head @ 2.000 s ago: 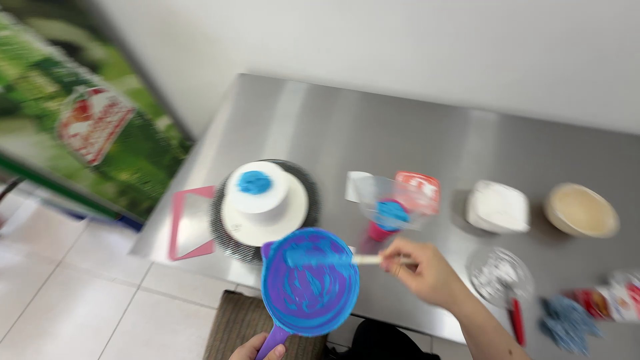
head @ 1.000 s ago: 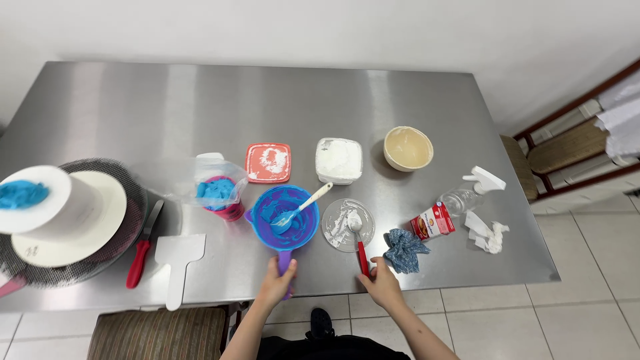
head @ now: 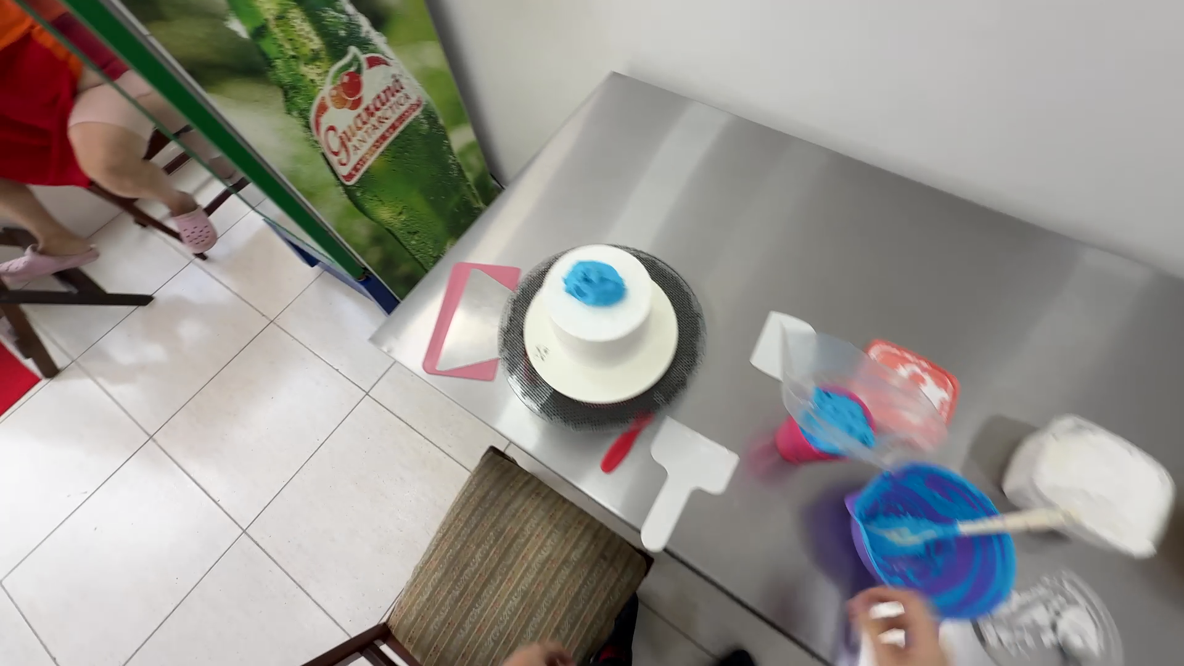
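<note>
My right hand [head: 897, 629] is blurred at the lower edge, just below a purple bowl [head: 934, 541] smeared with blue cream; white patches show at its fingers, and its grip is unclear. A spatula [head: 1013, 523] rests in the bowl. Only part of my left hand [head: 538, 655] shows at the bottom edge, over the chair. A white cake [head: 601, 324] topped with blue cream [head: 595, 283] stands on a cream-coloured plate [head: 601, 384] on a dark round turntable [head: 689, 347]. A pink cup [head: 797, 442] holds a clear bag [head: 832, 361] with blue cream.
Near the table's front edge lie a white scraper [head: 689, 467] and a red-handled tool [head: 624, 444]. A pink-framed sheet [head: 444, 324] is left of the turntable. A white-filled tub [head: 1087, 481] stands right. A chair [head: 527, 555] is in front; a seated person [head: 111, 139] is far left.
My left hand has left the purple bowl's handle. My right hand has moved away from the red-handled spoon to near the bowl. The view has swung far left.
</note>
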